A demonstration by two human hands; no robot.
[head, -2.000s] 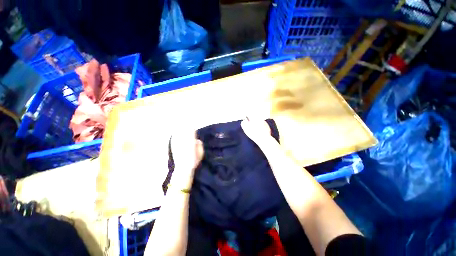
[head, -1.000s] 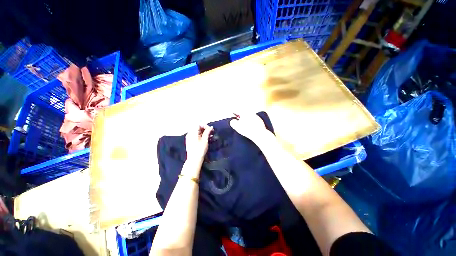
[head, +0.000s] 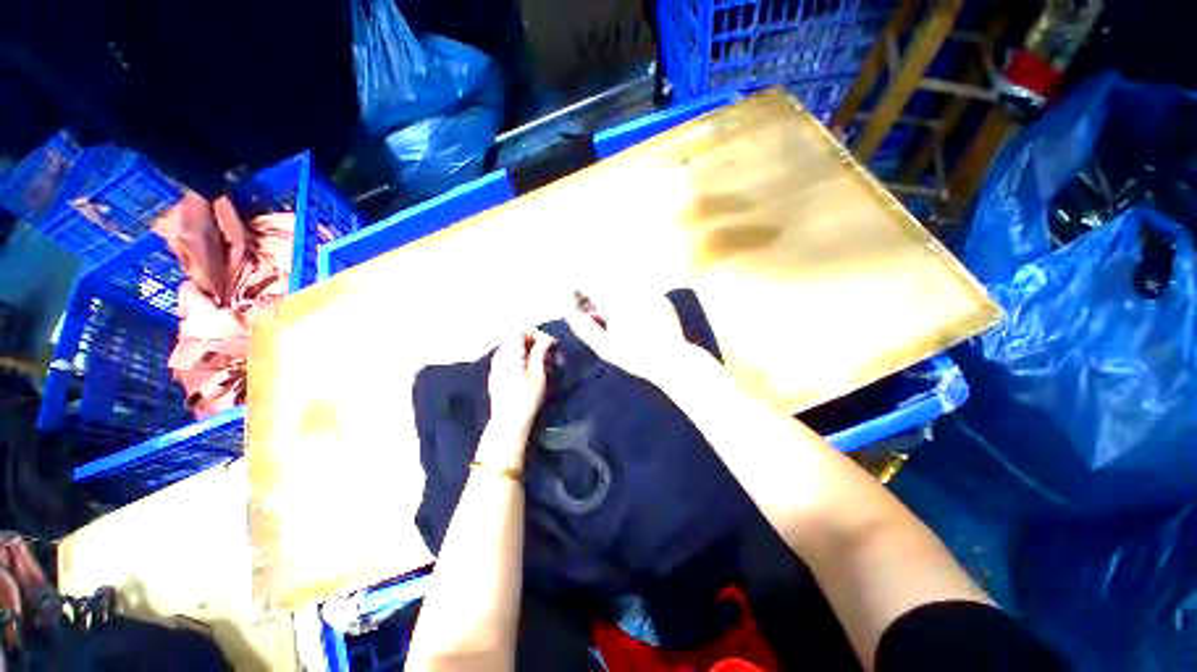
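A navy garment point(head: 643, 460), apparently a jacket, lies bunched on the pale work board point(head: 460, 289) and over my lap. A dark hook shape, like a hanger hook, lies on it point(head: 578, 466). My left hand point(head: 516, 381) pinches the garment near its upper edge, with a small dark spot at the fingertips. My right hand point(head: 630, 337) is beside it to the right, over the upper edge, with a small dark, partly shiny item at its fingertips. I cannot tell whether that item is a tool or a button.
Salmon cloth point(head: 217, 315) fills a blue crate point(head: 118, 446) at the left. Blue plastic bags point(head: 1090, 381) are at the right, and another point(head: 440, 112) is behind the board. A blue crate stack point(head: 775, 53) and wooden frame point(head: 906, 79) stand behind. Dark garments with hooks point(head: 92, 610) lie lower left.
The garment has spread leftwards on the board since the oldest frame, and its hook shape shows more plainly. My right hand has shifted left, closer to my left hand.
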